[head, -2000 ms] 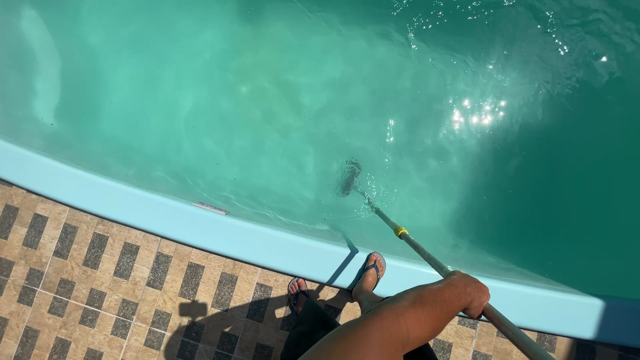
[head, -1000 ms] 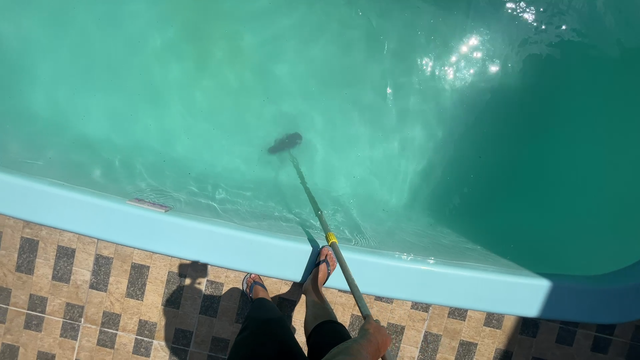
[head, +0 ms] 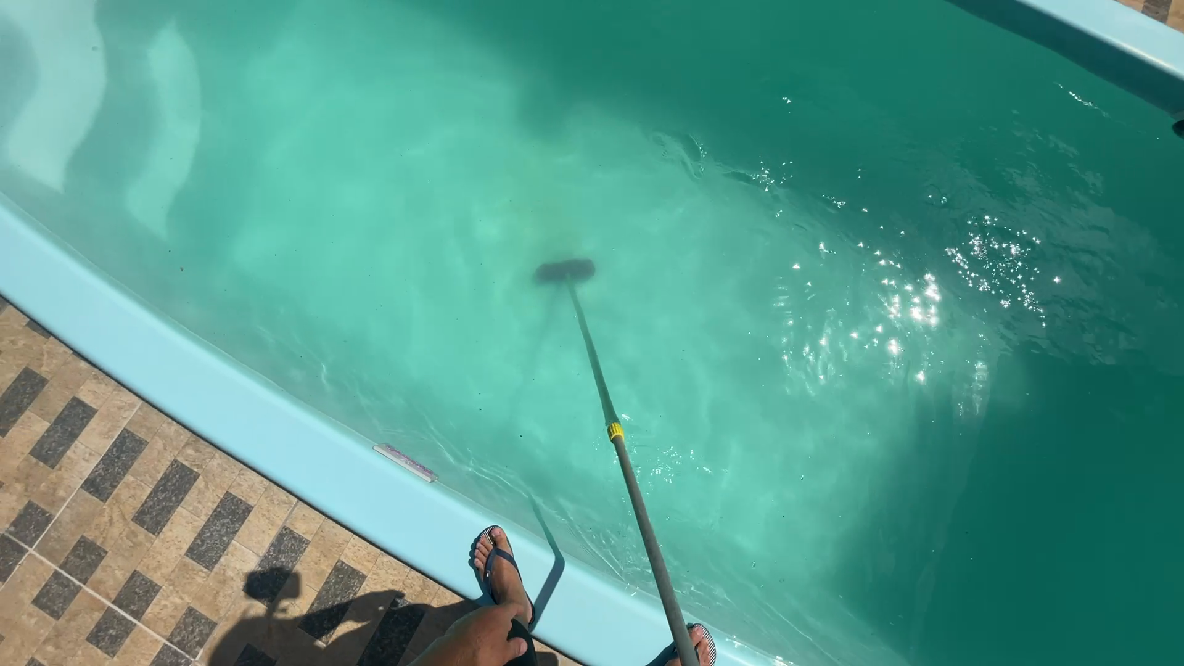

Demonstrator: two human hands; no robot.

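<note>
The long pole [head: 645, 523] runs from the bottom edge into the water, with a yellow collar [head: 615, 431] partway along. At its far end, a dark brush head [head: 565, 270] is under the water, blurred by it. My left hand [head: 476, 636] is at the bottom edge, beside my leg and left of the pole, apart from it; its fingers are mostly hidden. My right hand is out of view, as is the near end of the pole.
The pale blue pool rim [head: 305, 453] curves past my sandalled feet [head: 502, 569]. A small labelled strip [head: 405, 462] sits at its inner edge. Patterned tiles [head: 166, 495] lie at left. Pale submerged shapes [head: 166, 129] show at upper left, and the opposite rim [head: 1110, 37] at upper right.
My left hand has come off the pole, which it held in both earlier frames. The brush head has moved farther out from the near rim. The view has shifted.
</note>
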